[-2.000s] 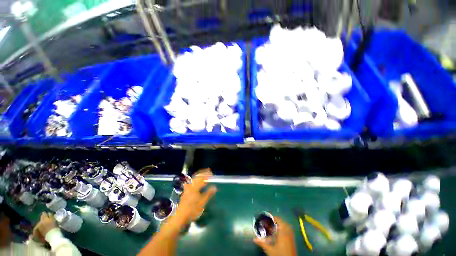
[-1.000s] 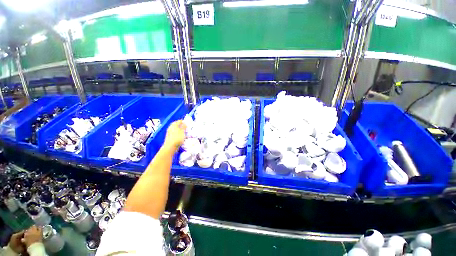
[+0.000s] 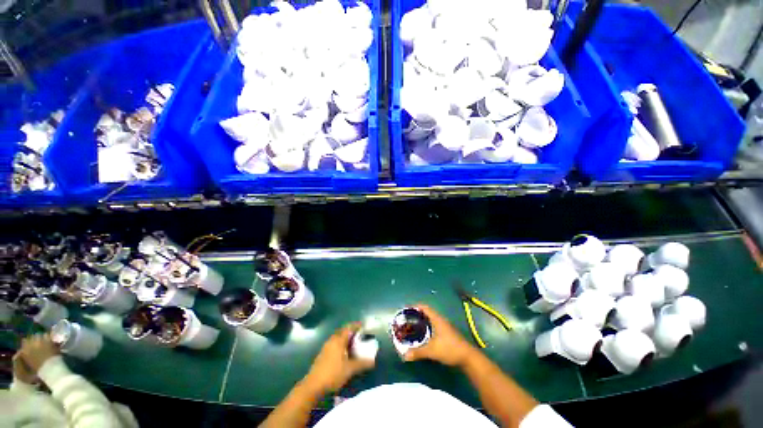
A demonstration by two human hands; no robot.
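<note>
My right hand (image 3: 442, 341) holds an open camera unit (image 3: 411, 327) upright over the green bench, its dark top with coppery inner parts facing up. My left hand (image 3: 341, 358) holds a small white shell piece (image 3: 364, 345) just left of the unit, not touching it. The fingers partly hide the shell, so its shape is unclear. Diagonal cutters (image 3: 483, 318) with yellow handles lie on the bench right of my right hand. More open units (image 3: 287, 294) stand and lie to the left. Finished white camera heads (image 3: 629, 312) are grouped at the right.
Blue bins (image 3: 477, 174) run along the back, two heaped with white shells (image 3: 305, 84). The far-right bin holds a silver tube (image 3: 658, 117) and a white part. Left bins hold small wired parts (image 3: 130, 146). Another person's hands (image 3: 35, 355) are at the lower left beside a white unit (image 3: 77, 339).
My left hand has come back from the shell bin to the bench with a white piece. The view has tilted down, and my right hand with the open unit shows again.
</note>
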